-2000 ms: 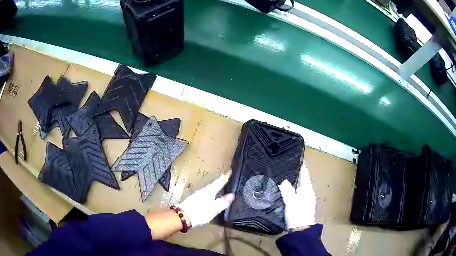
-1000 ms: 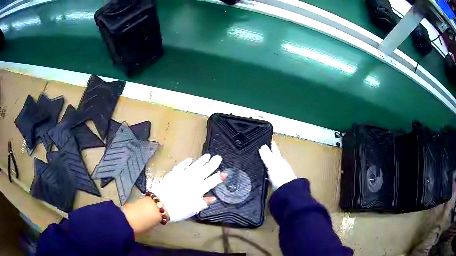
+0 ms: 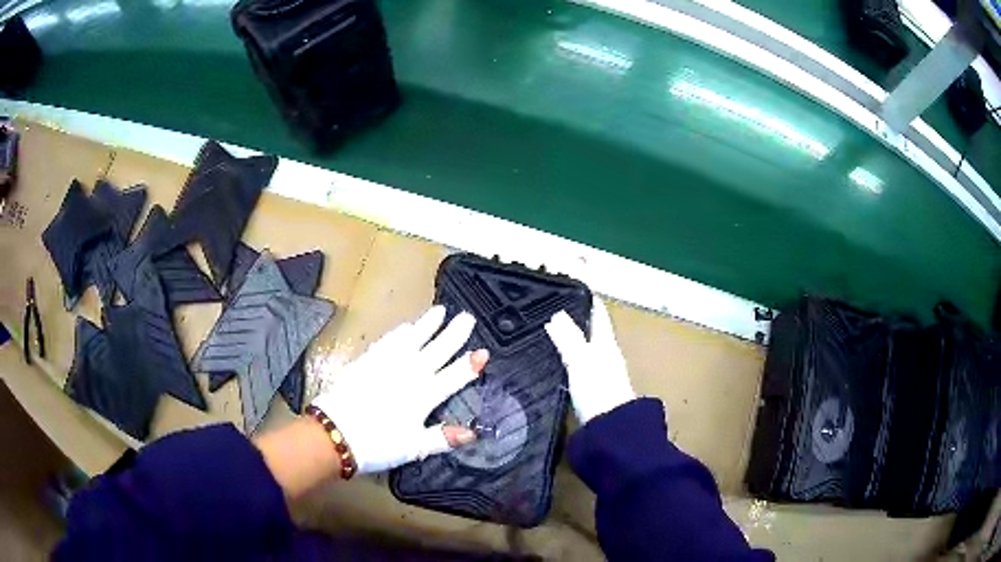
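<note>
A black speaker cabinet [image 3: 510, 362] lies front up on the bench, a ridged grille over its front and the dull grey woofer showing through. My left hand [image 3: 408, 397], in a white glove with bare thumb and fingertip showing, lies spread flat on the grille's left side, partly over the woofer. My right hand [image 3: 591, 362], gloved, rests along the cabinet's upper right edge, thumb on the front. Several loose grilles [image 3: 263, 335] overlap in a pile to the left.
Pliers [image 3: 34, 321] lie at the far left of the cardboard-covered bench [image 3: 379, 274]. More speaker cabinets [image 3: 867, 417] stand side by side at the right. Beyond the white rail, the green conveyor [image 3: 494, 143] carries a black speaker [image 3: 318, 71].
The cabinet was gripped at both sides two seconds ago; my left hand then moved onto its front. The cabinet is now tilted slightly, and my right hand sits nearer its upper corner.
</note>
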